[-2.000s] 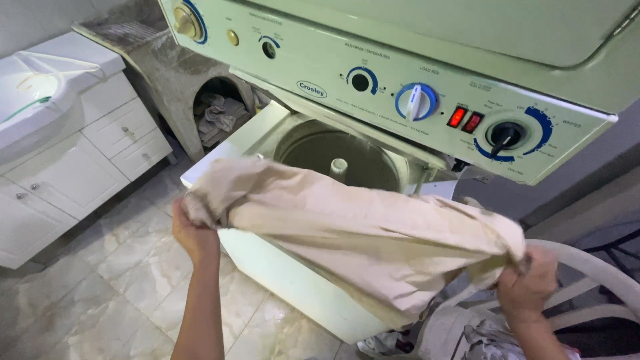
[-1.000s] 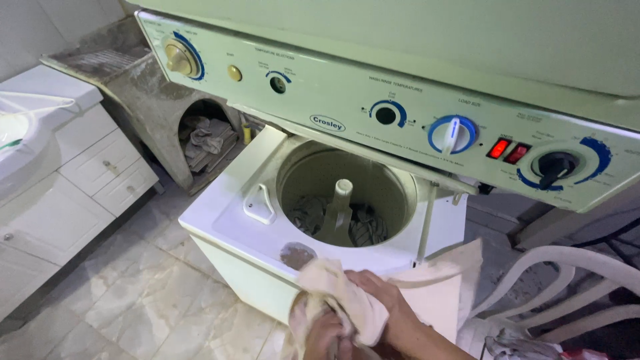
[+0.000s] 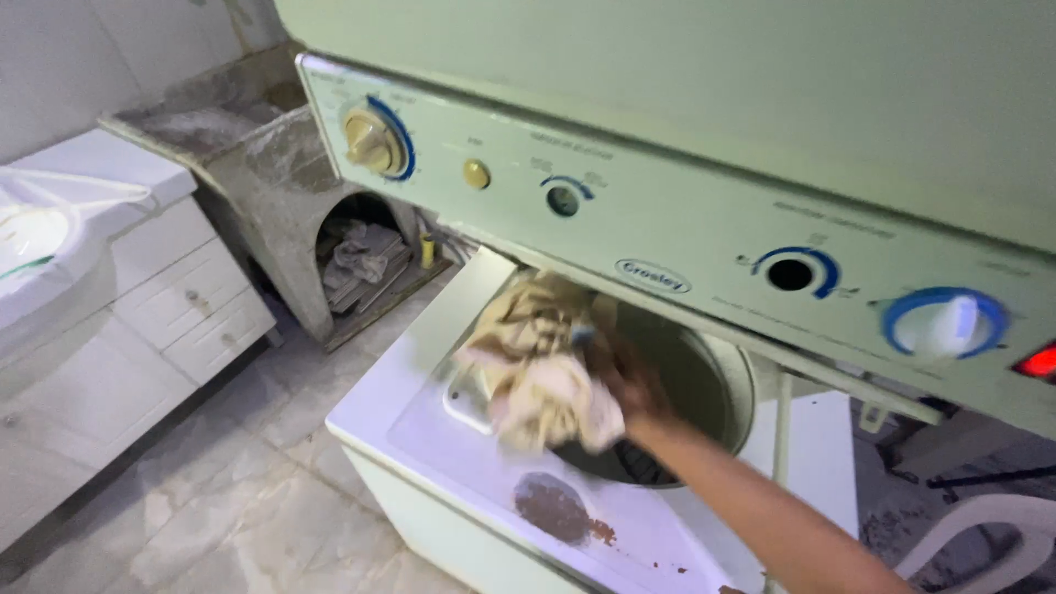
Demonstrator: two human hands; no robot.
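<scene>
My right hand [image 3: 631, 388] reaches in from the lower right, its fingers partly hidden and blurred, and holds a bunched beige cloth garment [image 3: 553, 396]. The bundle hangs over the left part of the open tub [image 3: 701, 371] of a white top-loading Crosley washing machine [image 3: 404, 404]. Dark fabric shows faintly low in the tub. My left hand is out of view.
Above the tub runs the control panel [image 3: 511, 239] with knobs and a lit red switch [image 3: 1038, 361]. A concrete laundry sink [image 3: 272, 181] and white cabinet [image 3: 165, 289] stand left. A white chair part [image 3: 973, 511] is lower right. Rust marks the washer's top.
The cloth was stretched between both hands, then gathered by them near the washer's front edge. Now it is a bundle over the tub in my right hand, and my left hand has left the view.
</scene>
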